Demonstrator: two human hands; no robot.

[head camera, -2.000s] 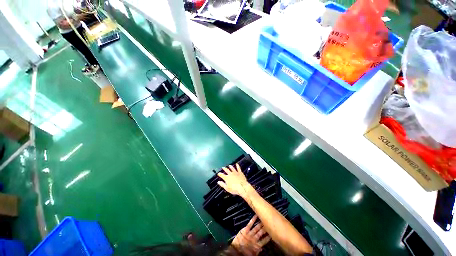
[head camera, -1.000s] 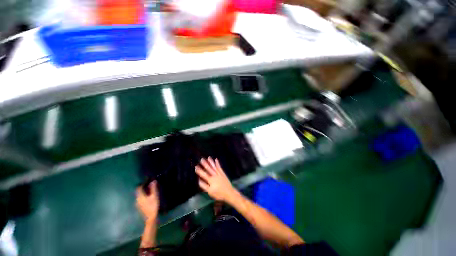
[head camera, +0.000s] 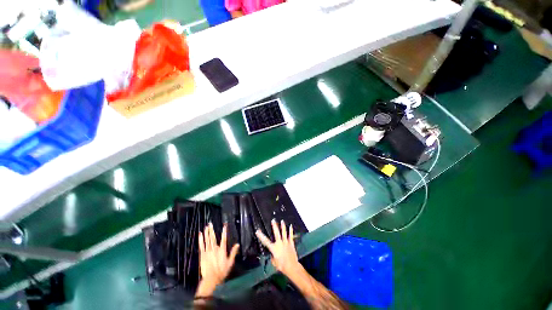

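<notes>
A row of black back shells (head camera: 163,254) leans on edge along the green bench in front of me. My left hand (head camera: 216,257) lies with spread fingers on the middle of the row. My right hand (head camera: 280,247) rests with spread fingers on the right part of the row. Neither hand is closed around a shell. The rightmost shell (head camera: 275,203) lies nearly flat beside the white work sheet (head camera: 327,192).
A solar panel (head camera: 264,116) lies beyond the bench's white rail. A black fume fan (head camera: 383,116), a black box (head camera: 407,144), a yellow sponge (head camera: 388,170) and a looping pale tube stand at right. A blue stool (head camera: 361,271) is below. The shelf holds a phone (head camera: 219,74) and a blue crate (head camera: 54,130).
The view has swung right along the bench, bringing the white sheet and fan into view. Both hands have stayed on the shells, which now spread in a longer row; my left hand has moved closer to my right.
</notes>
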